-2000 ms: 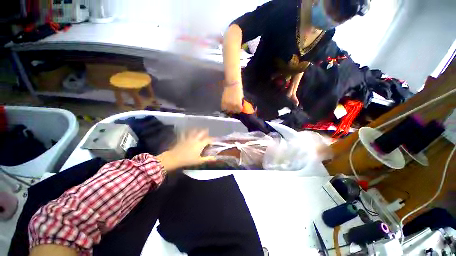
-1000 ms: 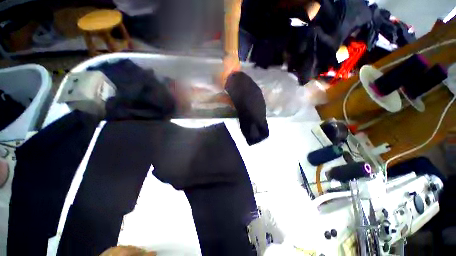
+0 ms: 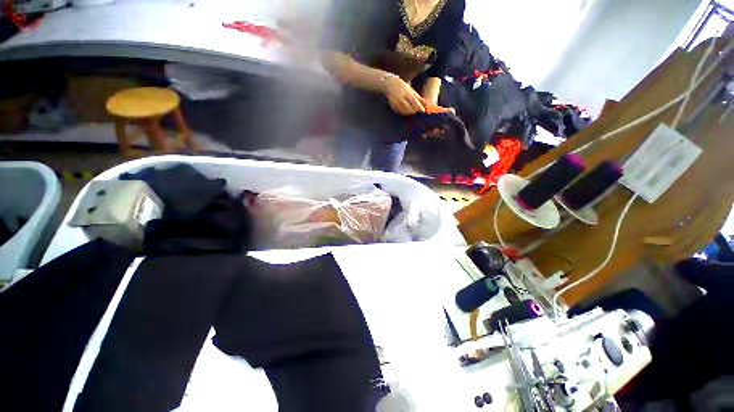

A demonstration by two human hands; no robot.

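Note:
Neither of my hands is in the picture. Flat black fabric panels [image 3: 298, 314] lie on the white table, side by side with white gaps between them. The leftmost panel [image 3: 56, 314] runs off the left and bottom edges. The white sewing machine [image 3: 599, 346] is at the lower right, seen from above and cut off by the bottom edge. Long silver metal pieces lie on its top. Its needle area cannot be made out.
A white tub [image 3: 265, 165] behind the table holds dark cloth and a tied clear plastic bag [image 3: 322, 216]. A grey-white box [image 3: 117, 208] sits at its left end. Thread cones [image 3: 551, 181] stand at right. A person [image 3: 386, 72] handles dark cloth behind the tub. A stool [image 3: 143, 105] stands behind.
The forearm in the checked sleeve and the hand seen at the bottom edge are gone from view. The person opposite no longer holds a dark piece over the table. The view has shifted.

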